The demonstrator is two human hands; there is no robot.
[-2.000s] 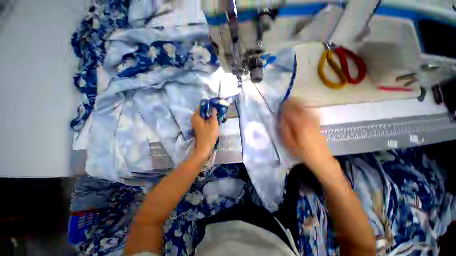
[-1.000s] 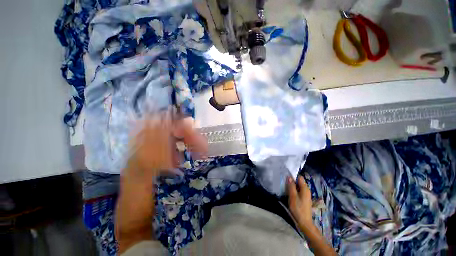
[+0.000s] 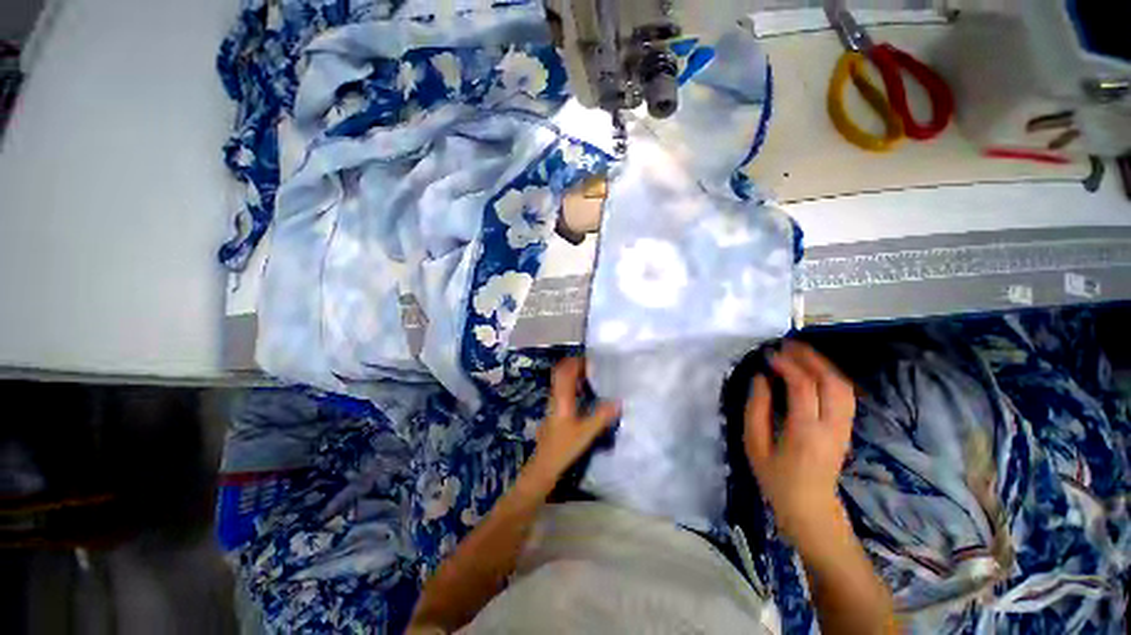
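Note:
A pale blue floral fabric panel [image 3: 670, 267] runs from under the needle area of the sewing machine [image 3: 626, 87] over the table's front edge to my lap. My left hand [image 3: 571, 428] is at the panel's left edge, thumb and fingers apart; whether it pinches the cloth cannot be told. My right hand [image 3: 800, 428] is just right of the panel, fingers curled and apart, holding nothing. A larger garment piece [image 3: 372, 248], pale with a dark blue floral band, lies gathered left of the needle and hangs over the edge.
Scissors with yellow and red handles [image 3: 887, 99] lie right of the machine head, with a thin red stick [image 3: 1027, 155] beyond. A ruler strip [image 3: 955, 270] runs along the table's front edge. Crumpled floral fabric heaps [image 3: 930, 459] lie at both sides of my lap. A blue crate [image 3: 254, 502] is lower left.
My left hand has moved right and down from the garment piece to the panel. My right hand has moved up and right, off the panel's lower end. The panel now hangs lower and flatter.

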